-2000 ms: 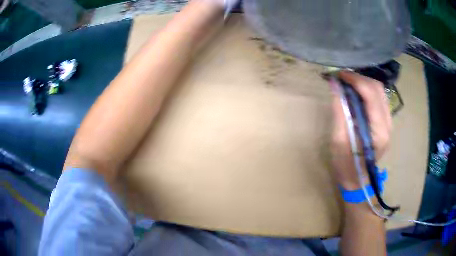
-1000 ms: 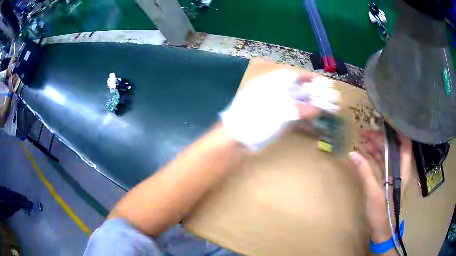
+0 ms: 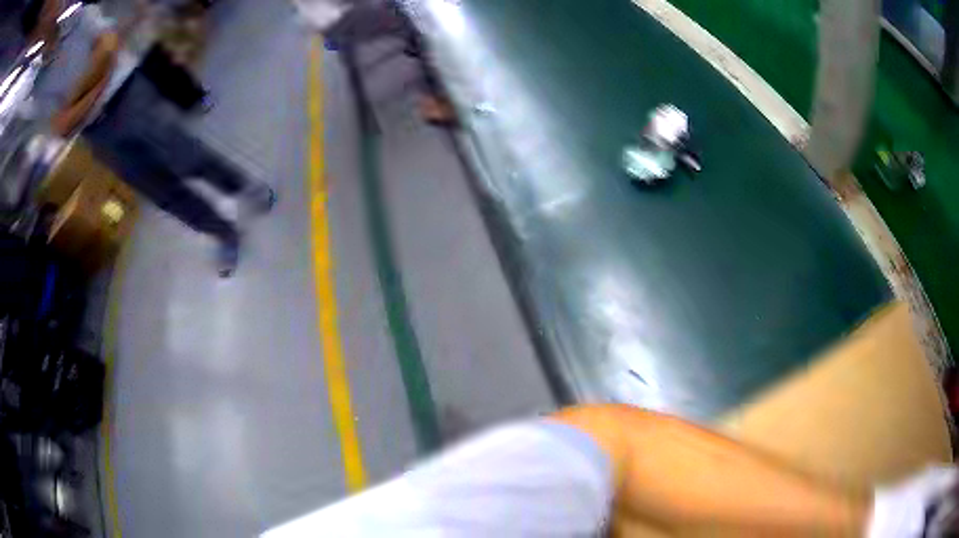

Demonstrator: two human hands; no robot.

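Note:
My left hand [image 3: 913, 507] in its white glove is at the lower right corner, blurred and cut off by the picture's edge. Its fingers and anything in them are hidden. My bare left forearm [image 3: 726, 473] and pale sleeve cross the bottom. My right hand is out of the picture. One small assembly with a white part and a greenish board [image 3: 654, 158] lies on the dark green bench [image 3: 757, 263], away from my hand. The tan mat [image 3: 852, 394] lies beside my left forearm.
Beyond the bench's pale edge [image 3: 875, 233] is a green conveyor belt with a small blurred assembly [image 3: 901, 168] on it. A grey post [image 3: 844, 84] stands there. Left of the bench is a grey floor with yellow and green lines. A person [image 3: 168, 158] stands at the upper left.
The view has swung far to the left. My left hand, which was over the mat with a white part and board, is now at the lower right edge. My right hand and the iron have left the picture.

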